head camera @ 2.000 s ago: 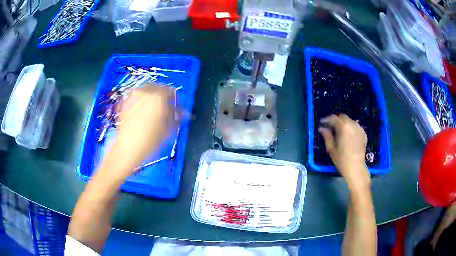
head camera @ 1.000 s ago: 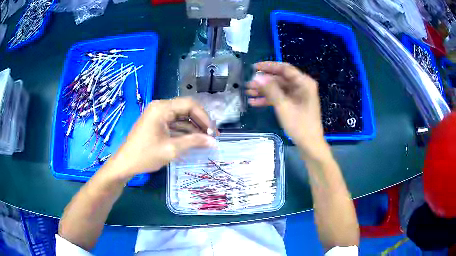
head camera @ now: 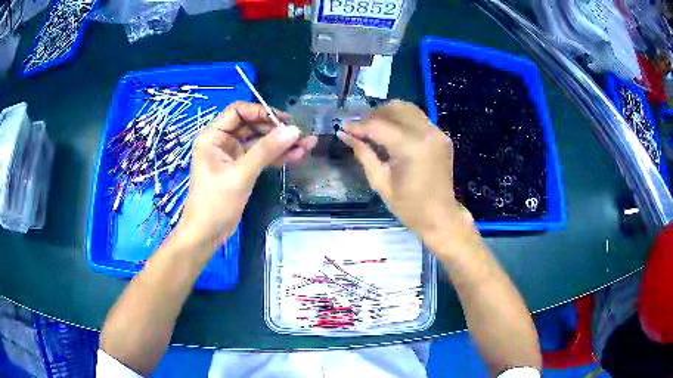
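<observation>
My left hand [head camera: 247, 144] pinches a thin white rod [head camera: 257, 96] that slants up and left from its fingertips, left of the press. My right hand [head camera: 402, 155] is at the press fixture, its thumb and fingers pinching a tiny dark ring [head camera: 337, 128]. Both hands are over the grey press base plate [head camera: 325, 184] and partly hide the fixture. The press head [head camera: 358, 29], labelled P5852, and its narrow ram [head camera: 347, 81] stand just behind the fingers. The clear plastic box [head camera: 350, 329] in front holds red-and-white rods on a pale lining.
A blue tray of rods [head camera: 98, 221] is at the left, and a blue tray of dark rings [head camera: 553, 177] at the right. Clear boxes [head camera: 22, 170] stand far left. The shiny lever [head camera: 620, 133] curves along the right. A person's red-clothed part [head camera: 659, 288] shows at the right edge.
My left hand has risen from above the clear box towards the press, and its white rod now shows. My right hand has moved left to the fixture. The camera view has shifted slightly.
</observation>
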